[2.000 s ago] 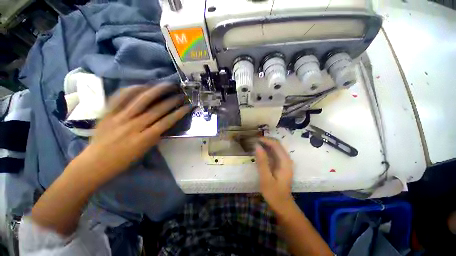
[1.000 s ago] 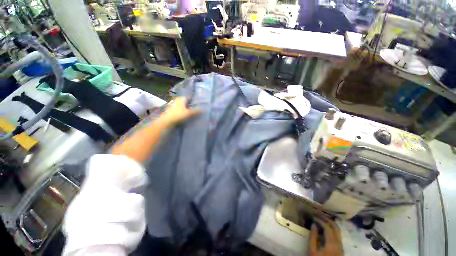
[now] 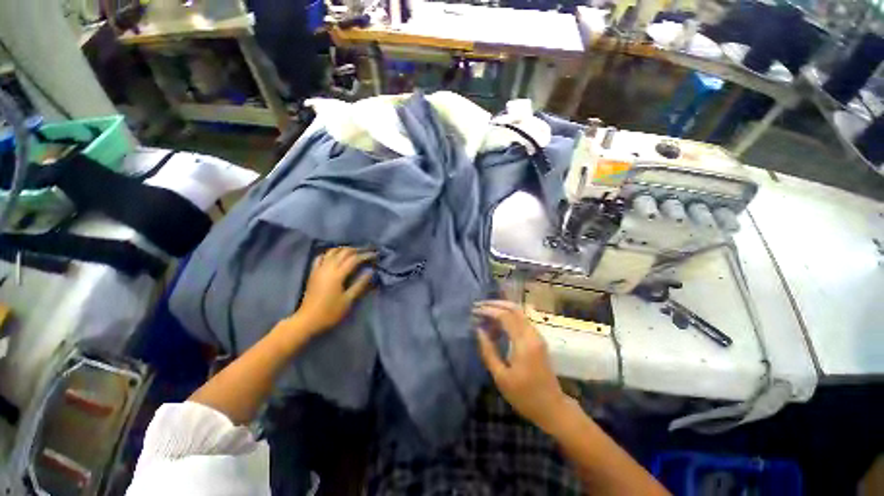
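Blue-grey trousers (image 3: 267, 242) lie bunched to the left of the overlock machine (image 3: 669, 199) and hang over the table's front edge to the lap. White pocket cloth (image 3: 373, 124) shows at the top of the pile. My left hand (image 3: 334, 286) rests on the middle of the trousers by a fold with a dark edge; whether its fingertips pinch the cloth is unclear. My right hand (image 3: 519, 354) is at the cloth's right side, in front of the machine bed, thumb and fingers apart and holding nothing visible. No cloth is seen under the presser foot (image 3: 562, 240).
Dark snips (image 3: 700, 325) lie on the white table right of the machine. A blue basket (image 3: 727, 475) is below at right. Black bands (image 3: 131, 203) and a green basket (image 3: 102, 143) are at left, with a metal-framed tray (image 3: 82, 417) in front. Other worktables stand behind.
The view has swung up, left, then partly back. My left hand has come back from the far left side of the trousers to their middle. My right hand has left the bed opening.
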